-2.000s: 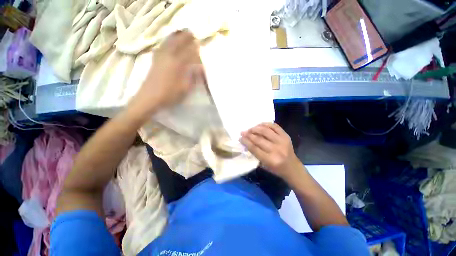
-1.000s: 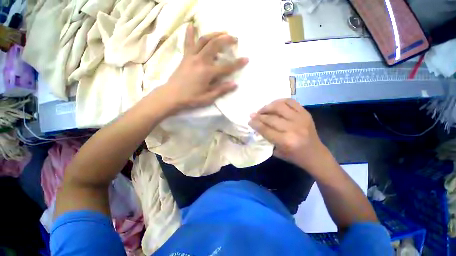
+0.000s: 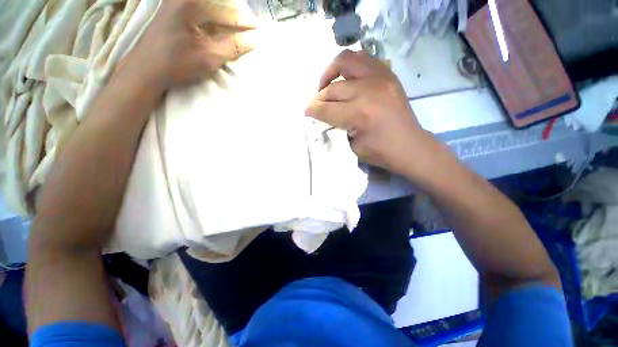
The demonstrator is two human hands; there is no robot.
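Observation:
A large cream fabric panel (image 3: 230, 169) lies over the table and hangs past its front edge towards the lap. My right hand (image 3: 362, 101) pinches the panel's right edge between thumb and fingers, just below the machine parts. My left hand (image 3: 200, 44) is on the fabric at the upper left, slightly blurred, fingers bent; whether it grips the cloth is unclear. More cream cloth is bunched (image 3: 64, 74) at the far left. The cloth near the hands is overexposed, so its details are lost.
Metal machine parts (image 3: 347, 28) are at top centre. White strips (image 3: 413, 20) lie beside them. A phone (image 3: 520, 64) lies at the right above the ruler edge (image 3: 498, 144). A white board (image 3: 437, 278) and blue crate are at lower right. Cream cloth (image 3: 186, 298) hangs at lower left.
Both hands have moved up towards the machine, my left hand also to the left. The panel has shifted up with them and lies flatter, more spread out. The view has turned slightly.

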